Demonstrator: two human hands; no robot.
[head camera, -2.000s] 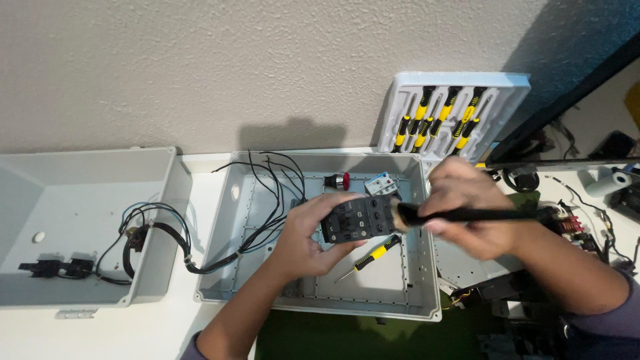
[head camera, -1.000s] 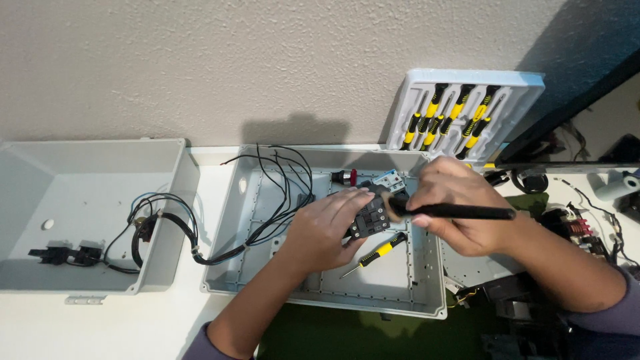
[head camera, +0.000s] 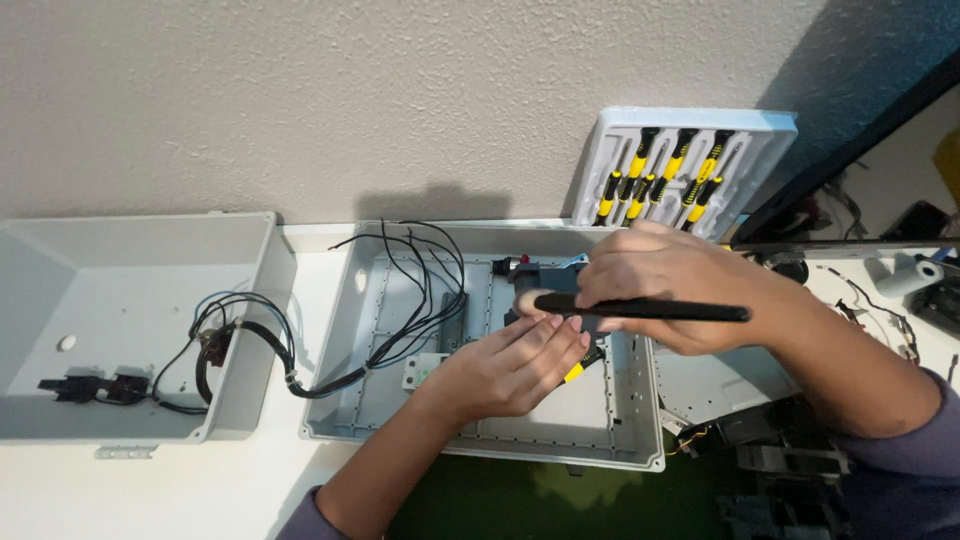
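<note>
My left hand (head camera: 499, 367) holds a dark grey contactor-like electrical block (head camera: 544, 279) from below, over a grey plastic enclosure (head camera: 555, 450). In my right hand (head camera: 652, 289) is a brush with a black handle (head camera: 652, 308); its pale bristles (head camera: 529, 301) are at the block's near left part. Behind the block lies a black push button with a red part (head camera: 511, 265). A yellow and black screwdriver (head camera: 581, 367) is partly hidden by my left hand. A white terminal or breaker module (head camera: 421, 370) sits beside a metal rail (head camera: 453, 322) in the enclosure.
A second grey enclosure (head camera: 266, 300) stands at left with black connectors (head camera: 94, 388). A black wire bundle (head camera: 330, 391) runs between both boxes. A white tray (head camera: 757, 172) of precision screwdrivers leans on the wall. Electronic parts (head camera: 780, 427) and a white roll (head camera: 909, 278) are at right.
The block has been turned in my left hand, which now lies palm-up or sideways under it. My right hand has moved the brush left to the block's near side. The white module has come into sight.
</note>
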